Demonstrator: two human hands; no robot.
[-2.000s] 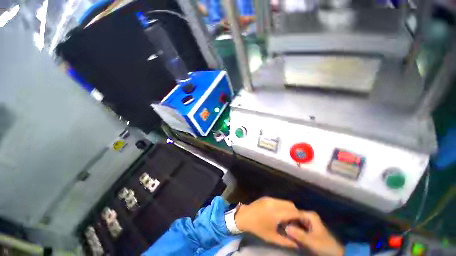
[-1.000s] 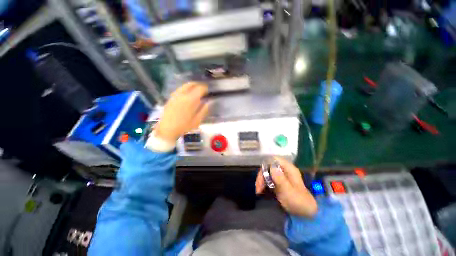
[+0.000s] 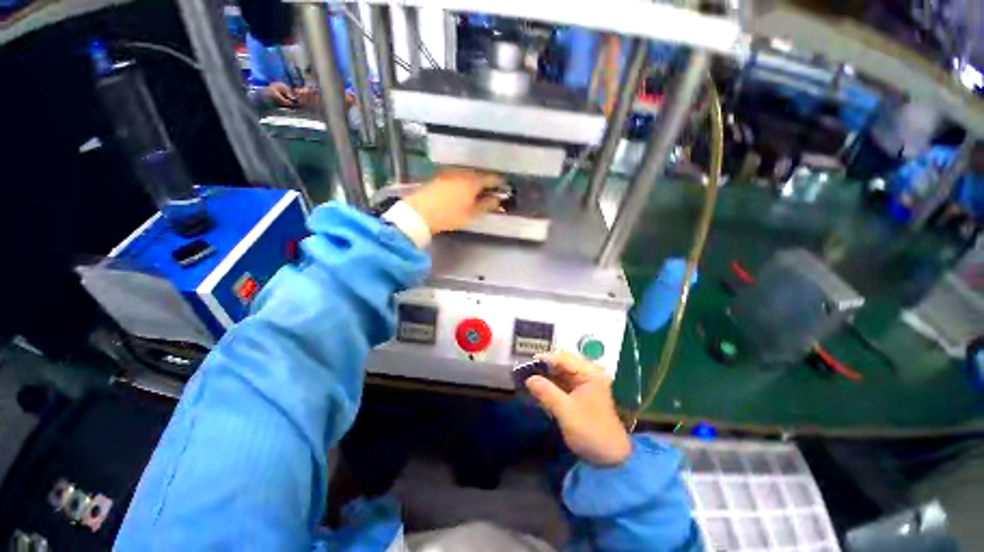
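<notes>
My left hand (image 3: pixel 462 202) is inside the pneumatic press, under the raised upper plate (image 3: pixel 496 153), with its fingertips at a small dark unit at the press nest (image 3: pixel 516 228). Blur hides whether it grips or only touches that unit. My right hand (image 3: pixel 583 404) holds a small square unit (image 3: pixel 529 372) with a dark face between thumb and fingers, in front of the white panel (image 3: pixel 442 357), just below the right timer (image 3: pixel 533 337). The red emergency stop (image 3: pixel 473 335) and right green button (image 3: pixel 591 347) show; my left sleeve covers the panel's left end.
A blue box (image 3: pixel 221 259) with an upright clear tube stands left. A black tray (image 3: pixel 103 458) with silver pieces is lower left. Right are a blue cylinder (image 3: pixel 660 297), yellowish hose (image 3: pixel 707 194), grey block (image 3: pixel 793 307) and white compartment tray (image 3: pixel 755 485). People sit behind.
The view has turned from the left tray towards the press. The hands, together at first, have parted. My left hand has reached deeper under the plate; my right has lifted its unit towards the panel.
</notes>
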